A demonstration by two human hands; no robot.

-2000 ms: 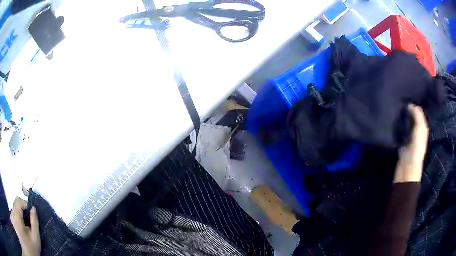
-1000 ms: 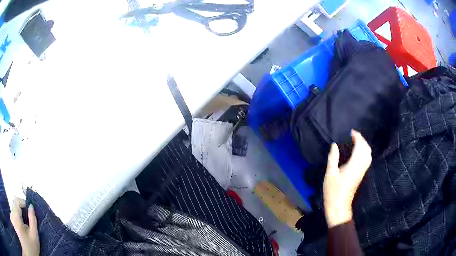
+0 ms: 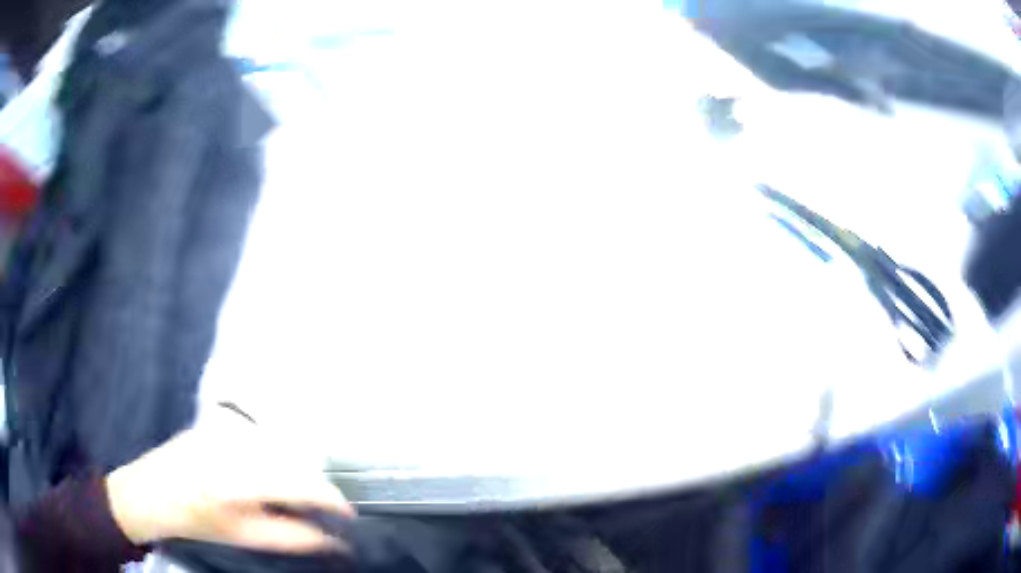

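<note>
The view is blurred and overexposed. My left hand (image 3: 241, 498) is at the lower left, at the front edge of the white table (image 3: 526, 280). Its fingers are bent onto dark cloth (image 3: 448, 543) that lies along and below the edge; the fingertips are blurred. My right hand is not in view. A large length of dark garment cloth (image 3: 151, 246) lies down the left side of the table.
Black-handled scissors (image 3: 873, 263) lie on the right of the table, beside a thin blue item (image 3: 801, 237). A blue bin (image 3: 935, 453) with dark cloth shows below the right edge. A red thing (image 3: 16, 185) is at the far left.
The view has swung left, away from the bin and red stool. My right hand has left the picture. My left hand appears larger, and the scissors now show at the right.
</note>
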